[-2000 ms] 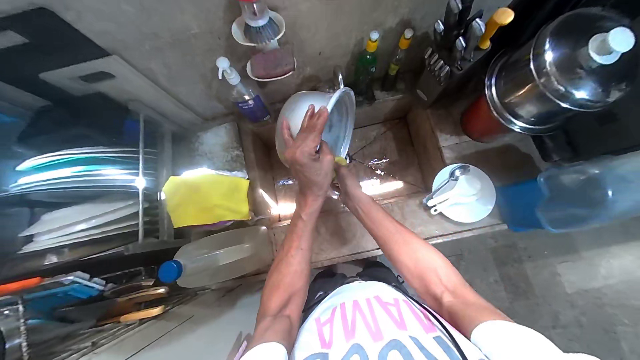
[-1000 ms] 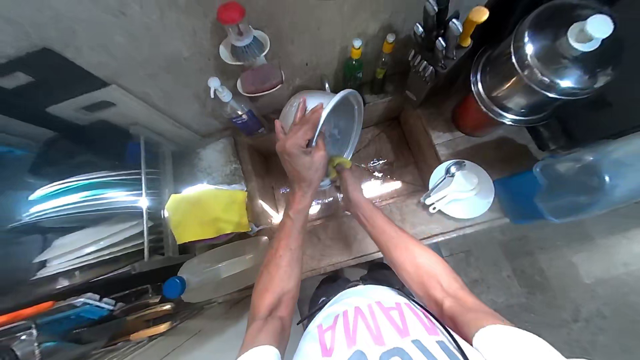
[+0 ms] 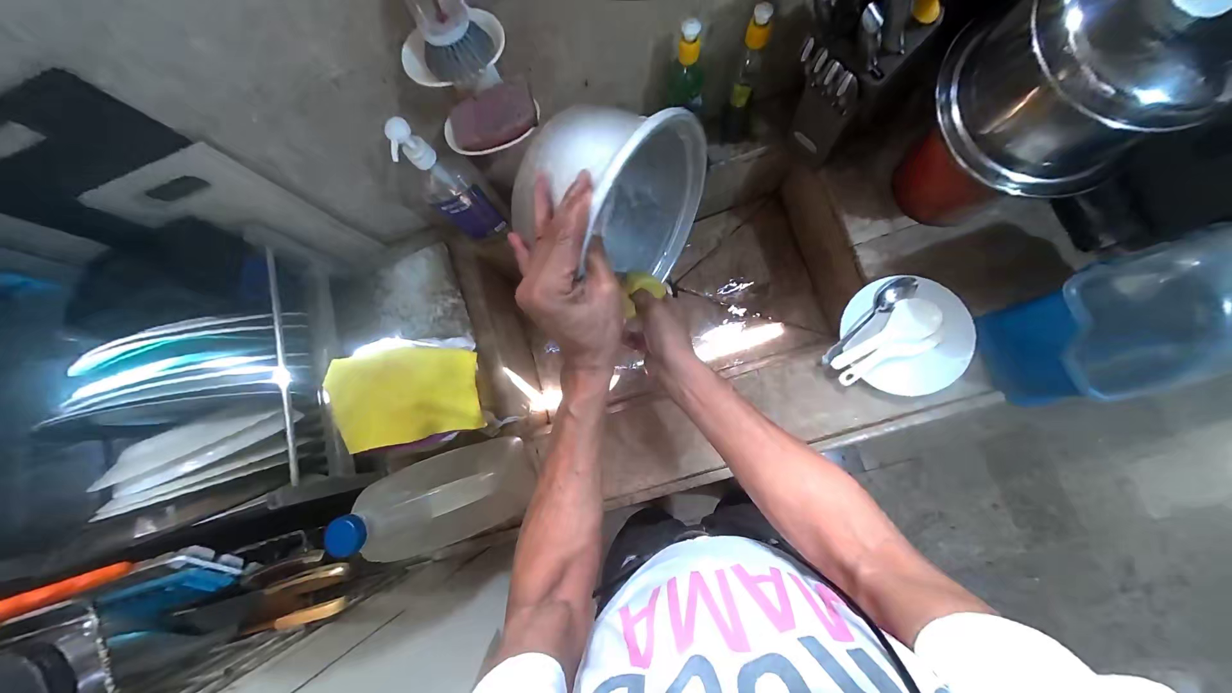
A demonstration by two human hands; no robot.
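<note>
Over the tiled sink basin [image 3: 751, 250] a metal bowl [image 3: 664, 183] is tilted on its side, its opening facing right. My left hand [image 3: 573, 279] grips its lower rim, fingers spread up the outside wall. At the rim's bottom my right hand [image 3: 664, 322] holds a yellow sponge [image 3: 643, 285] against the bowl; its fingertips are partly hidden. Water glints on the basin floor. A white plate [image 3: 914, 371] with a metal spoon [image 3: 890, 294] and white plastic spoons [image 3: 905, 327] lies on the ledge to the right.
A pump bottle [image 3: 462, 197], soap dish [image 3: 491, 120] and brush [image 3: 457, 48] are behind left. Left are a yellow cloth [image 3: 404, 399], a dish rack [image 3: 279, 375] and a plastic jug [image 3: 443, 500]. Right are a knife block [image 3: 828, 111], metal pot [image 3: 1020, 106] and blue container [image 3: 1035, 342].
Between the earlier frames and now, the bowl's opening has turned a little more toward me. Both hands stay at its rim, the right one with the sponge. The view has shifted slightly.
</note>
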